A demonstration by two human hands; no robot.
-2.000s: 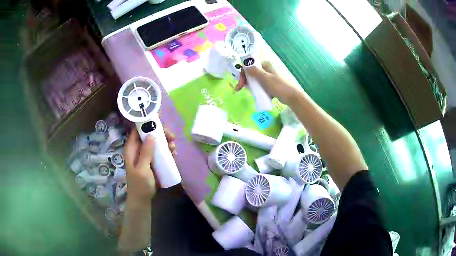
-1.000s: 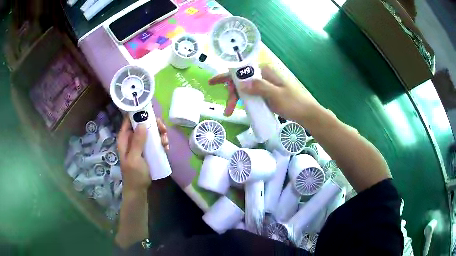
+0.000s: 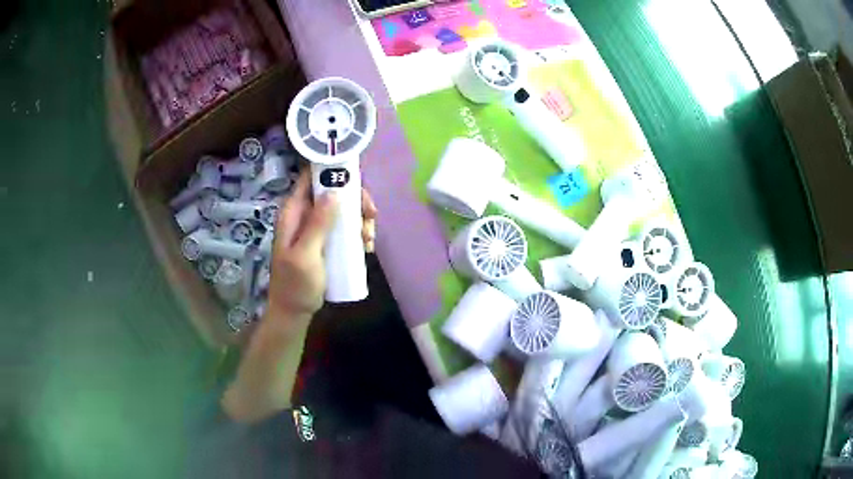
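Note:
My left hand (image 3: 304,243) is closed around the handle of a white handheld fan (image 3: 345,234), held upright left of the table. Its spoked front guard faces me, and its small black display (image 3: 334,177) glows with white digits too small to read surely. My thumb lies just below the display. My right hand is not in view. On the green mat (image 3: 440,126) lie a spoked-side-up fan (image 3: 550,131) and another fan (image 3: 468,178) on its side. A heap of white fans (image 3: 561,327) covers the near part of the table.
A brown carton (image 3: 220,332) of jumbled white fans stands left of the table. Beyond it is a carton (image 3: 192,117) of pink items. A blue sticky note (image 3: 565,188) lies on the mat. A smartphone's edge (image 3: 397,7) shows at the top. Another carton (image 3: 804,159) stands far right.
My right hand and the fan it held have left the view. The view has shifted, so the table appears further right. My left hand still holds its fan.

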